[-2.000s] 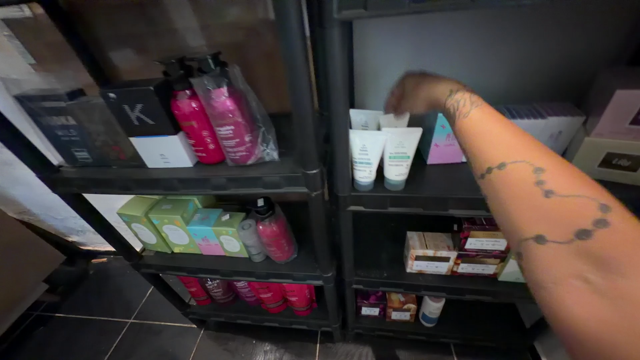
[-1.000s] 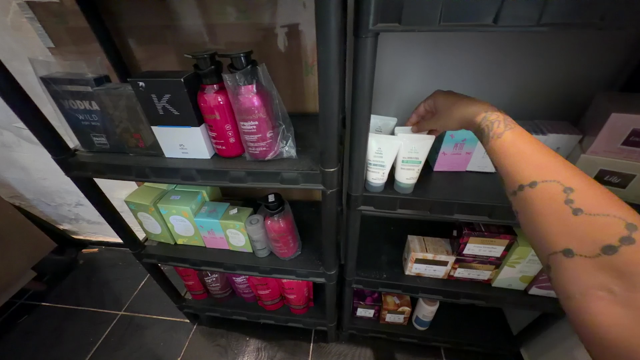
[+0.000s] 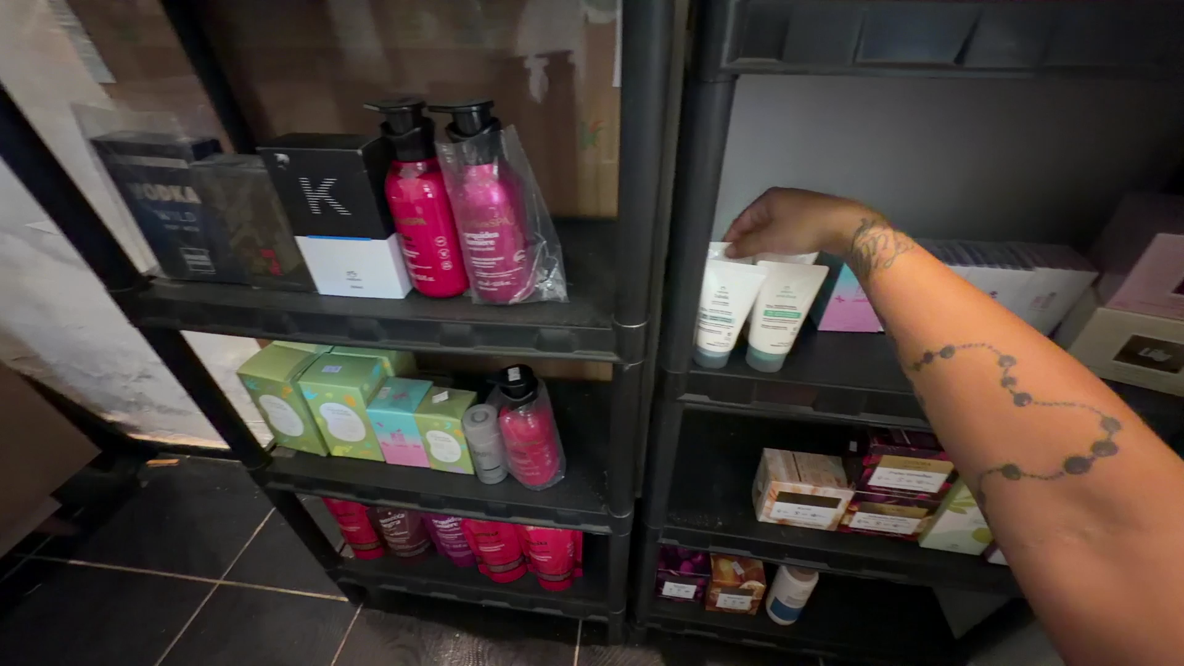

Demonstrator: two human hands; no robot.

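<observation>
My right hand [image 3: 786, 222] reaches in from the right over the upper shelf of the right-hand rack. Its fingertips are at the top edge of a white squeeze tube [image 3: 726, 310] with a grey-green cap, standing cap down; whether they pinch it is hard to see. Beside it, under my palm, stands a second white tube [image 3: 782, 310], leaning slightly right. More white tube tops show partly behind these two. A blue and pink box [image 3: 846, 301] stands to the right, partly behind my wrist. My left hand is out of view.
Black plastic shelving [image 3: 615, 342] holds pink pump bottles [image 3: 421, 227], a black and white box [image 3: 338, 217] and green boxes [image 3: 342, 402] on the left. Right of my arm are white cartons [image 3: 1036, 277]; below, small patterned boxes [image 3: 800, 490] and a white bottle [image 3: 791, 592].
My right hand was blurred above the tubes two seconds ago; it has come down to their tops and shifted from the right tube towards the left one.
</observation>
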